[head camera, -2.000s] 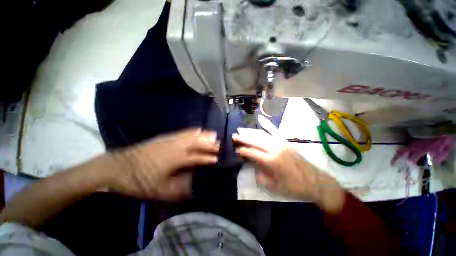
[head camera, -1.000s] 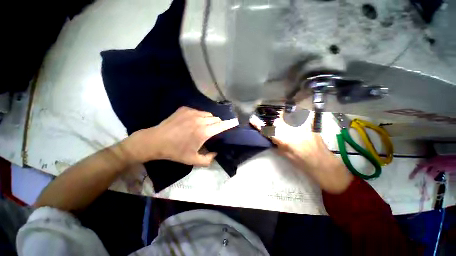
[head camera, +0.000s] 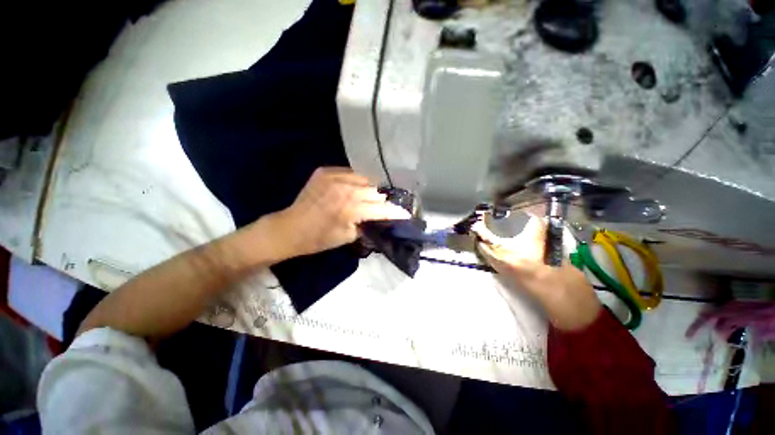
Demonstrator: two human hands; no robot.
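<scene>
A dark navy fabric panel [head camera: 255, 140] lies on the white table left of the sewing machine head [head camera: 463, 127], its right part running under the head. My left hand [head camera: 336, 211] holds the panel's edge, fingertips close to the needle area. A small dark flap of cloth [head camera: 406, 257] hangs below those fingertips. My right hand [head camera: 523, 255] is right of the needle area, partly hidden under the machine head; its fingertips are bright and blurred, and what they hold cannot be told. The presser foot and needle are not clearly visible.
Scissors with green and yellow handles [head camera: 633, 272] lie right of my right hand. A pink thread tuft [head camera: 738, 321] is at the far right. A printed scale [head camera: 501, 355] runs along the table's front edge. Dark cloth fills the upper left.
Both hands have moved apart from beside each other in front of the needle. The cloth between them has turned and shifted left and back. The view has also shifted.
</scene>
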